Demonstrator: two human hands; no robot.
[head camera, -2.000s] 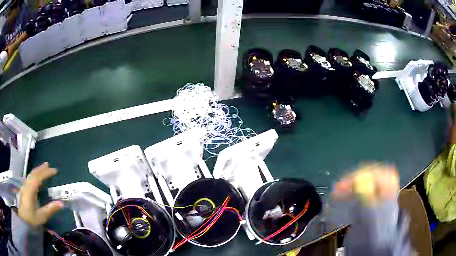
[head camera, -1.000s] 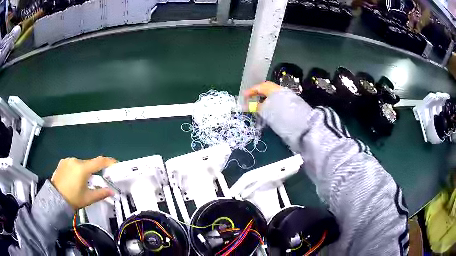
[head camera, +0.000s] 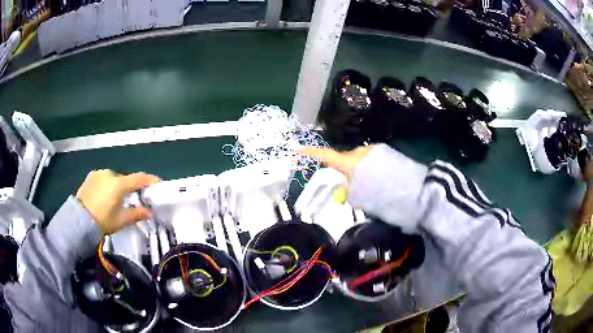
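Note:
Four white camera housings with black interiors stand in a row at the front: far left, second, third and rightmost. Coloured wires show inside. White bracket arms extend behind them. My left hand has thumb and fingers around the edge of the leftmost bracket plate. My right hand, with a yellow finger cover, is over the rightmost bracket plate, index finger extended towards the heap of thin pale cords; whether it grips the plate is unclear.
Black camera ball modules stand behind on the right. A white-and-black unit is at the far right, and more white brackets at the far left. A white post rises behind the cords. A person's yellow-green clothing shows at right.
My left hand has closed in on the leftmost bracket. My right hand swung in from the right to the cord heap, then came down to the rightmost bracket. The view has shifted.

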